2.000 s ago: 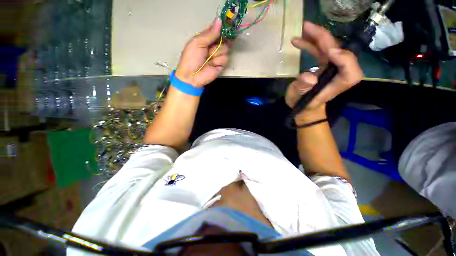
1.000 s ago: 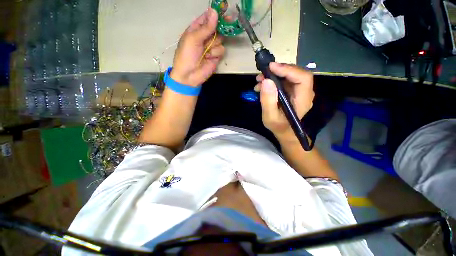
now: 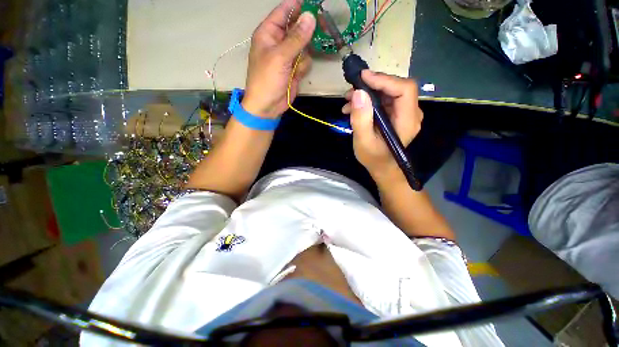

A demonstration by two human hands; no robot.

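Observation:
My left hand (image 3: 275, 64), with a blue wristband, holds the green ring circuit board (image 3: 353, 27) by its left side at the top edge of the picture, over the pale work board (image 3: 197, 47). A yellow lead wire (image 3: 307, 116) hangs from the ring board past my left fingers and over the bench edge. Red and green wires leave the board's right side. My right hand (image 3: 387, 112) holds the black soldering iron (image 3: 381, 120) like a pen. Its metal shaft points up over the ring board's open centre; whether the tip touches anything I cannot tell.
A tangled heap of wired assemblies (image 3: 153, 176) lies at the left, beside a clear blister tray (image 3: 68, 95). A white crumpled wipe (image 3: 526, 35) and a round dish (image 3: 475, 5) are at the upper right. A blue stool (image 3: 468, 183) and a person's grey sleeve (image 3: 577, 217) are at the right.
My right hand has brought the soldering iron from the right over to the ring board. The board now lies flatter to view, and the yellow wire hangs lower over the bench edge.

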